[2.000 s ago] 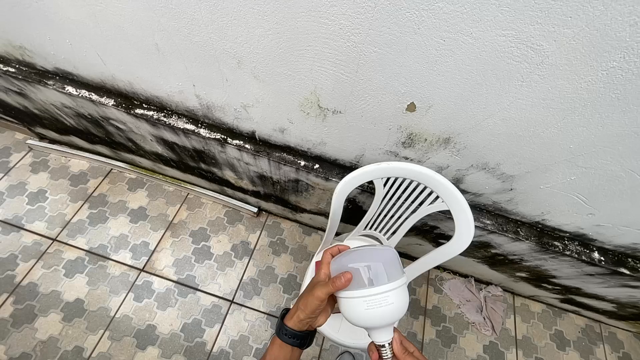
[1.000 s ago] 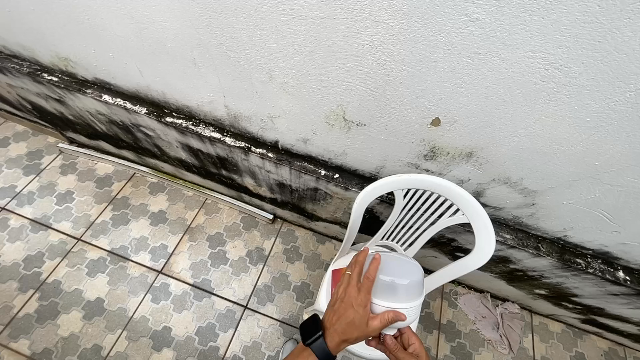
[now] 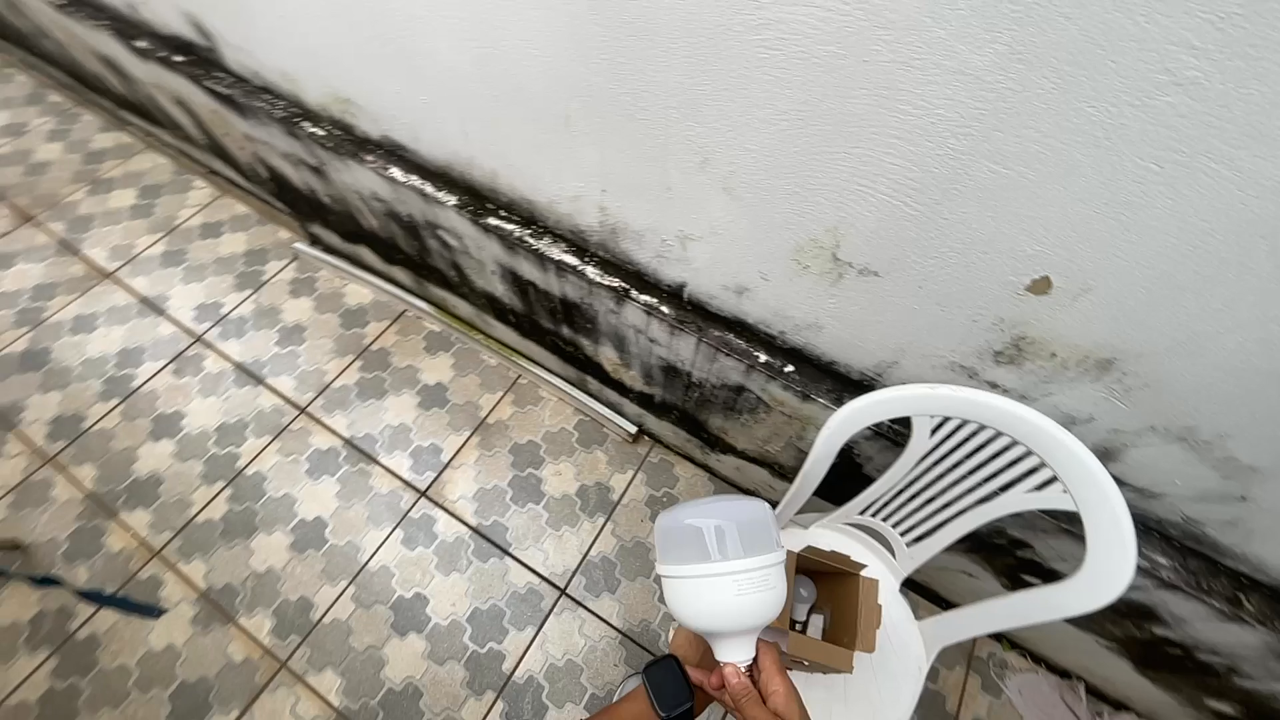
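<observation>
A large white LED bulb (image 3: 722,580) with a frosted cap stands upright, cap up, low in the view. My right hand (image 3: 757,690) grips its metal screw base between thumb and fingers. Beside it, my left hand (image 3: 697,660), with a dark smartwatch on the wrist, is near the base, mostly hidden behind the bulb and the other hand; its grip cannot be made out. Just right of the bulb, an open cardboard box (image 3: 858,605) holds a smaller white bulb (image 3: 803,597) and another small white item. The box sits on the seat of a white plastic chair (image 3: 1085,480).
Behind the chair runs a white wall (image 3: 800,130) with a mould-stained lower ledge. A long thin strip (image 3: 470,340) lies along its foot on the patterned tile floor (image 3: 350,480). A crumpled cloth (image 3: 1060,695) lies at bottom right, a dark blue object (image 3: 120,602) at far left.
The view has swung left. My left hand has moved from the bulb's side down near its base. The open box on the chair now shows beside the bulb.
</observation>
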